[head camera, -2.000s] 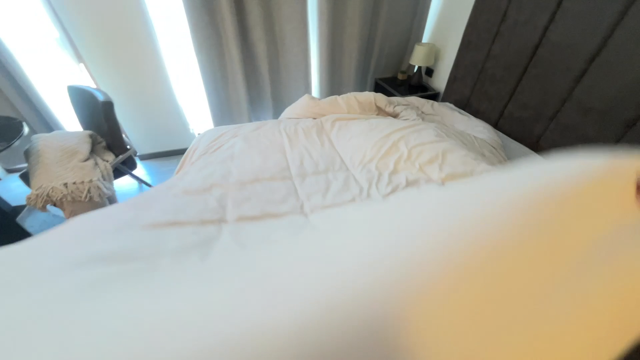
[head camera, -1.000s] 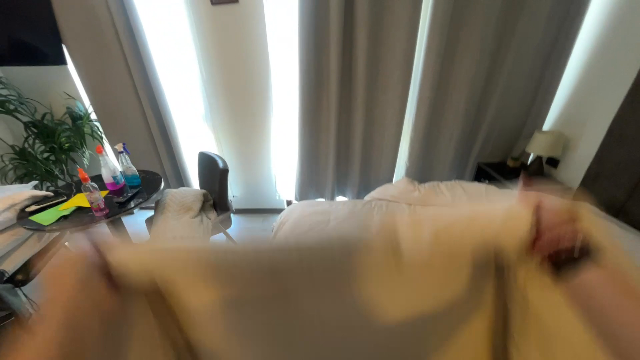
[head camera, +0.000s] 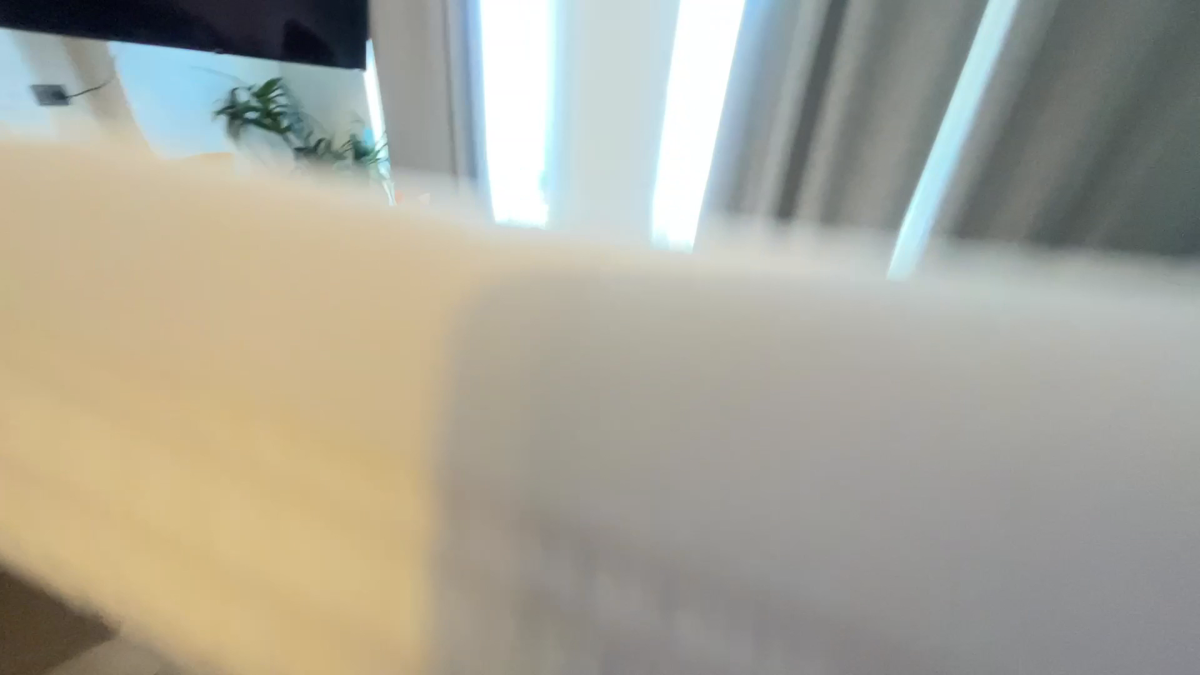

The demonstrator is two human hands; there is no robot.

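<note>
A pale cloth [head camera: 656, 431], blurred and very close to the camera, fills most of the head view. Its left part looks yellowish and lit, its right part grey and shaded. The upper edge runs across the whole width, sloping down toward the right. Neither my left hand nor my right hand can be seen. The bed lies out of sight, and the frame does not show where the cloth is gripped.
Beyond the cloth hang grey curtains [head camera: 853, 122] with bright window strips between them. A green plant [head camera: 262, 108] stands at the far left beneath a dark wall-mounted screen [head camera: 187, 23]. A wall socket [head camera: 50, 95] with a cord is at the left.
The cloth has risen close to the camera and now covers the bed, table and chair seen one second ago. Both hands, blurred at the cloth then, are out of sight. The view has swung left.
</note>
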